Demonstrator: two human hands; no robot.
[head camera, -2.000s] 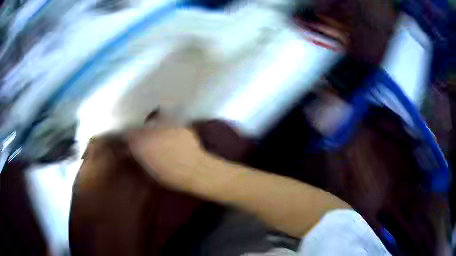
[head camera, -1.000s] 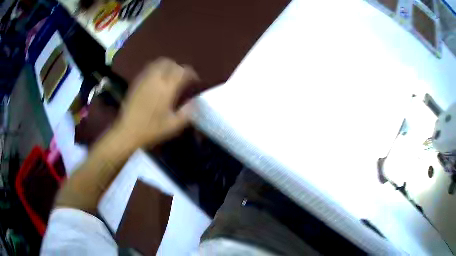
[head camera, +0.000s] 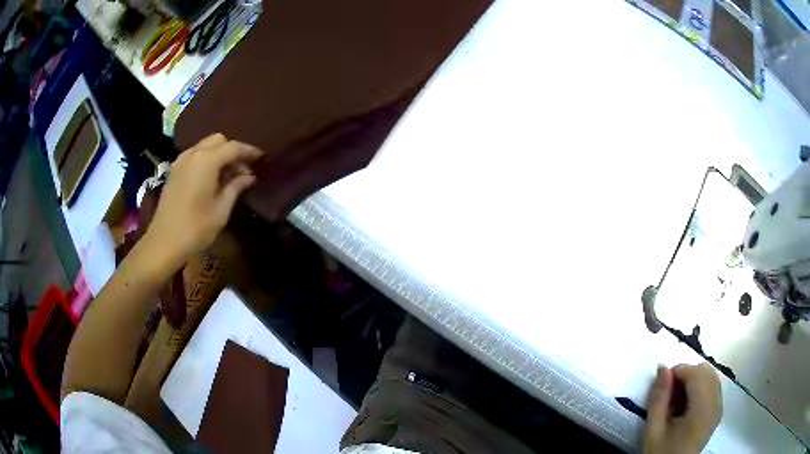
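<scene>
A large dark brown panel point(head camera: 329, 80) lies on the left part of the white sewing table, its near edge folded into a darker strip. My left hand point(head camera: 209, 186) is at the panel's left edge, fingers bent over the cloth; whether they pinch it is unclear. My right hand point(head camera: 684, 408) is at the table's front edge, below the needle plate, with fingers curled together and nothing clearly seen in them. The white sewing machine head point(head camera: 783, 222) is cut off by the right edge.
A measuring strip point(head camera: 426, 310) runs along the table's front edge. A small brown piece point(head camera: 244, 399) lies on a white board at lower left. A red basket point(head camera: 49, 346) stands far left. Orange-handled scissors point(head camera: 166, 49) and black-handled scissors point(head camera: 210, 28) lie at upper left.
The blur has cleared. My left hand has moved left along the panel, whose near corner now lies flatter over the table's front edge. My right hand has come into view at lower right.
</scene>
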